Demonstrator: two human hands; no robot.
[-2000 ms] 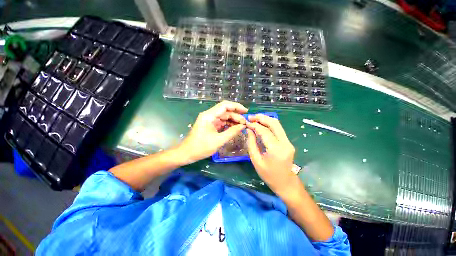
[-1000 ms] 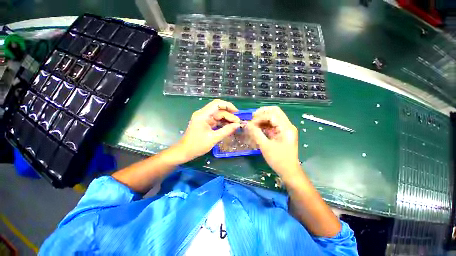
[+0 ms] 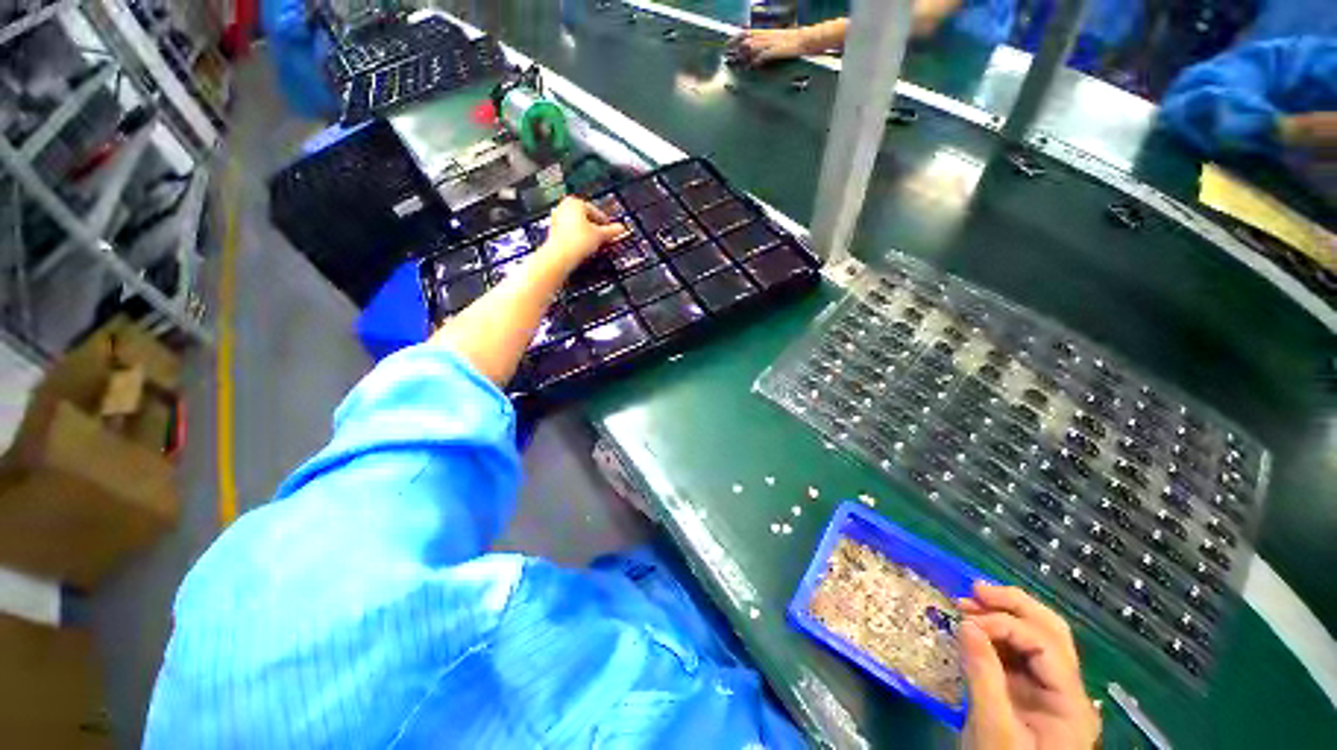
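My left hand (image 3: pixel 578 230) reaches to the black pocketed tray (image 3: pixel 667 314) at upper left; its fingertips are down at a pocket near a gold-rimmed frame (image 3: pixel 628 252), and whether they grip it cannot be told. My right hand (image 3: pixel 1026 667) is at the lower right, with a small dark component (image 3: pixel 943 620) pinched at its fingertips over the blue parts box (image 3: pixel 836 633). The box holds a heap of tiny white-tan parts (image 3: pixel 880 604). The clear component tray (image 3: pixel 1026 425), with rows of small dark parts, lies behind the box.
A metal post (image 3: pixel 861 132) stands behind the trays. The conveyor (image 3: pixel 968 191) carries small dark units, with other workers' arms beyond. Pale tweezers (image 3: pixel 1133 715) lie right of my right hand. Loose white bits lie left of the box. Cardboard boxes (image 3: pixel 88 454) stand at far left.
The view has turned left. My hands, together over the blue box before, are now apart: the left has moved out to the black tray, while the right stays by the box with a dark component.
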